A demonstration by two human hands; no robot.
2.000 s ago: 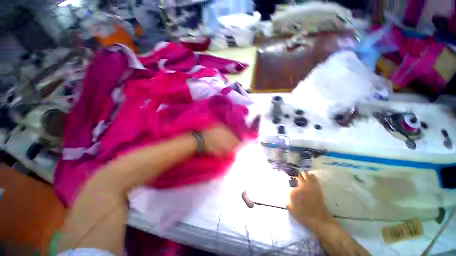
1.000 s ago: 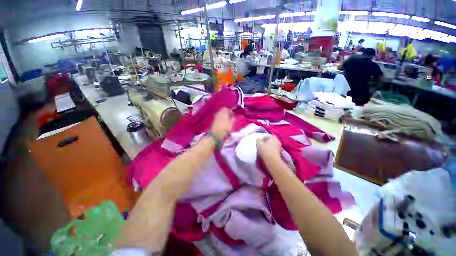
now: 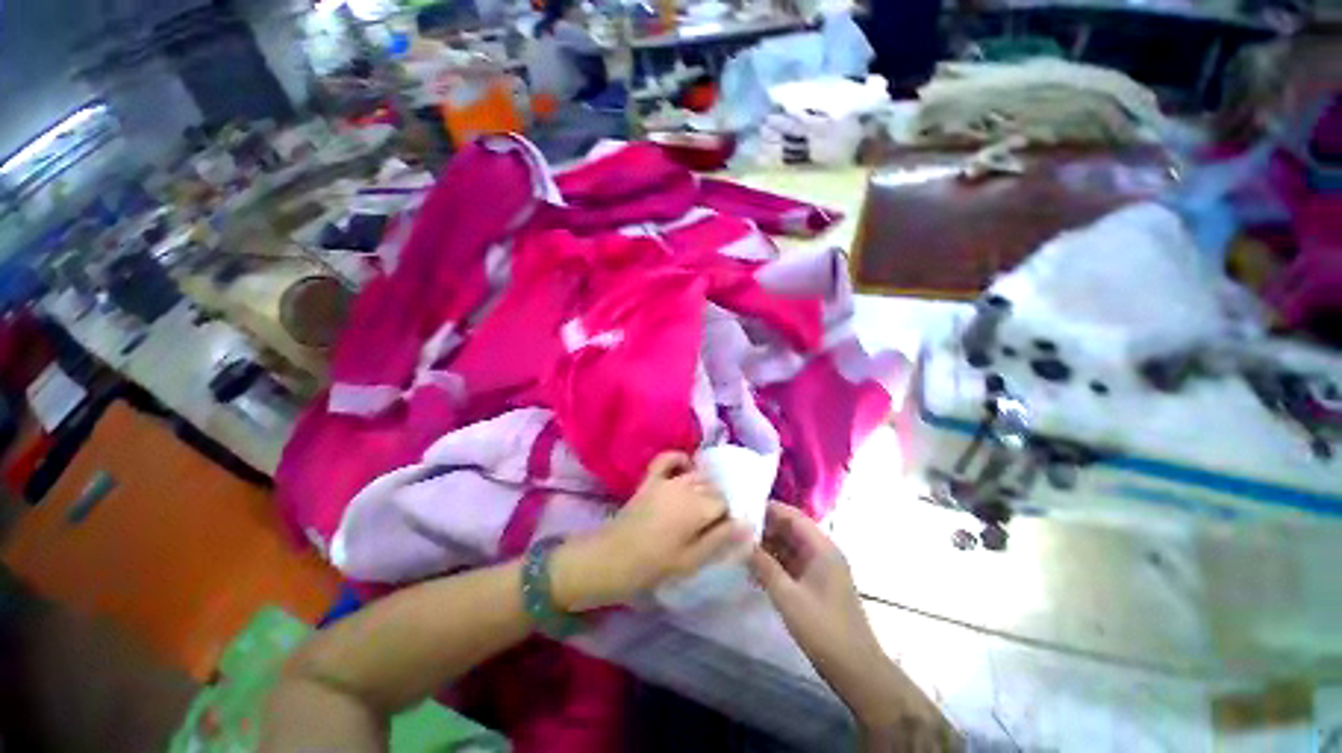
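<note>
A large crumpled heap of hot-pink and pale lilac garments point(image 3: 486, 353) lies on the white table left of the sewing machine. A small white piece point(image 3: 740, 486) is between my two hands at the heap's front. My left hand point(image 3: 677, 522), with a dark band on the wrist, is closed on the piece and pink cloth beside it. My right hand point(image 3: 807, 566) has its fingers at the right side of the white piece; the image is blurred. The sewing machine's presser foot area point(image 3: 983, 515) stands to the right, with no cloth under it that I can make out.
The white machine head point(image 3: 1148, 478) with a blue stripe fills the right side. White cloth point(image 3: 1111, 287) lies behind it, near a brown panel point(image 3: 971, 221). An orange panel point(image 3: 147, 515) and green cloth point(image 3: 243, 669) are at lower left. Machine rows and a person stand farther back.
The view has swung down and right. Both hands have come from the middle of the heap to its front edge, close together, with the white piece between them.
</note>
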